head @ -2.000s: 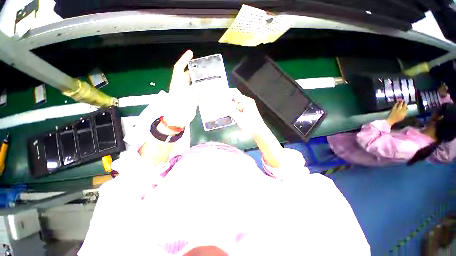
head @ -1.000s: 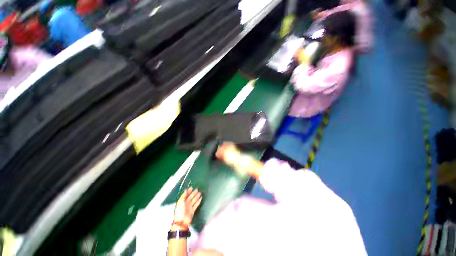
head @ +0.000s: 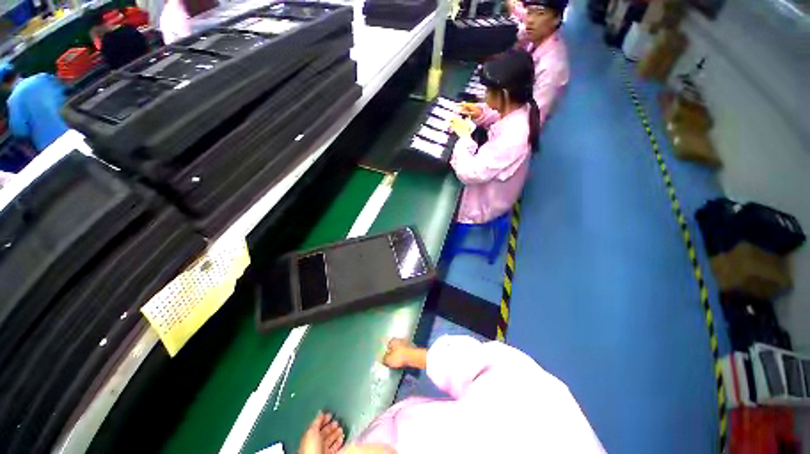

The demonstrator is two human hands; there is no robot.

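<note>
A long black tray lies at a slant on the green bench ahead of my hands. A glossy phone unit sits in its right end and a dark one nearer its left end. My right hand is below the tray at the bench's front edge, empty, fingers partly curled. My left hand is low in the picture, partly cut off by the bottom edge, palm up with fingers apart, empty. A small white corner shows at the bottom edge.
Stacked black trays fill the shelf at left. A yellow printed sheet hangs from its edge. A thin pale strip lies on the bench. A person in pink works at another tray further along; blue floor is at right.
The view has swung right along the line. The phone unit held earlier is out of my hands. My right hand has left the tray, which now shows a dark unit near its left end.
</note>
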